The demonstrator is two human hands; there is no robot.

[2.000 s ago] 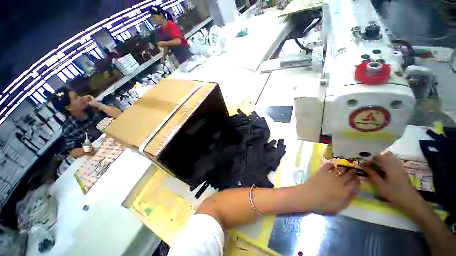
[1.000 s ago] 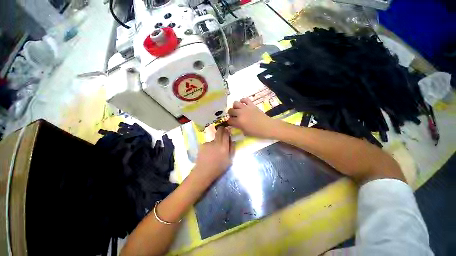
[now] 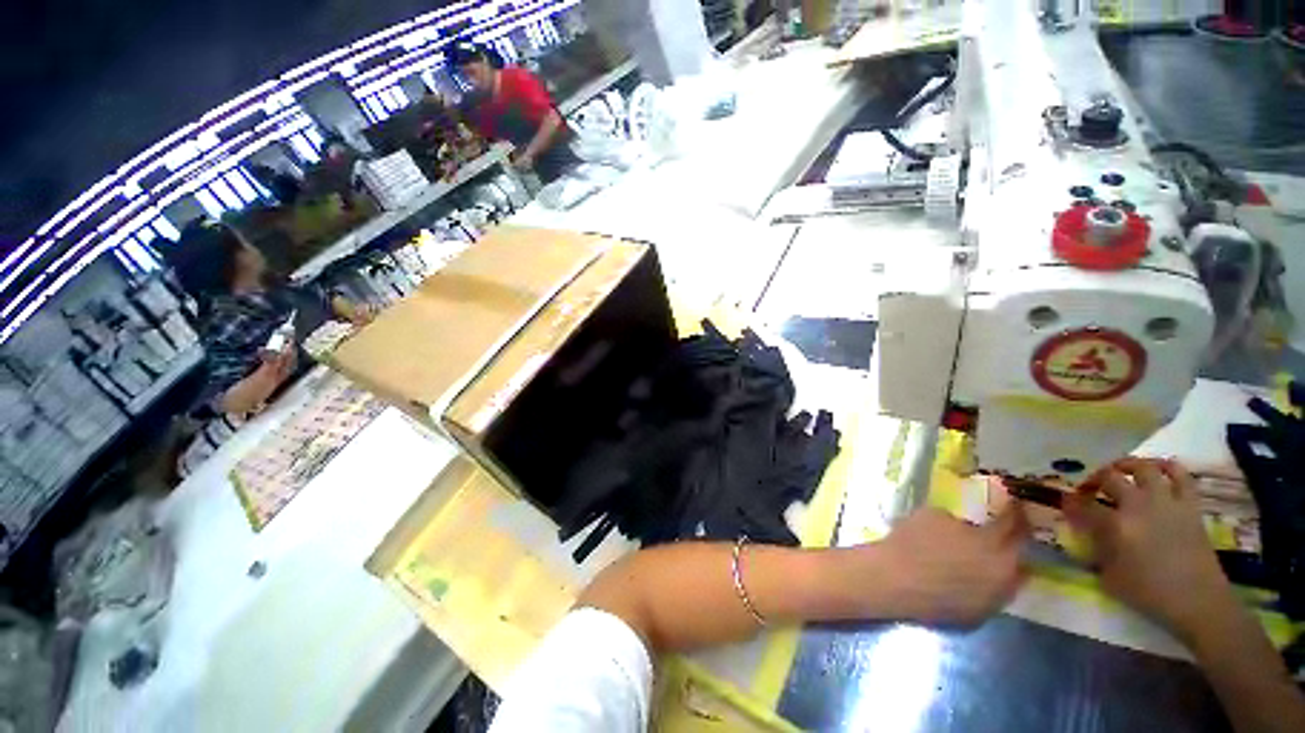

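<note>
The white sewing machine stands at the right. Below its head, my right hand pinches one end of a black strip that reaches towards the needle area. My left hand is left of it, just in front of the needle area, fingers bent together; whether it grips anything is unclear. The left-hand heap of black strips spills from the mouth of the carton. Part of the right-hand heap shows at the right edge. The needle itself cannot be made out.
The dark shiny metal plate lies in front of my hands. Yellow tape runs along its edge. A patterned sheet lies left of the carton. One person sits at the left; another in red is farther back.
The view swung right, then back left, between frames. My hands were close together at the needle; now they are slightly apart, and a black strip shows at my right fingertips.
</note>
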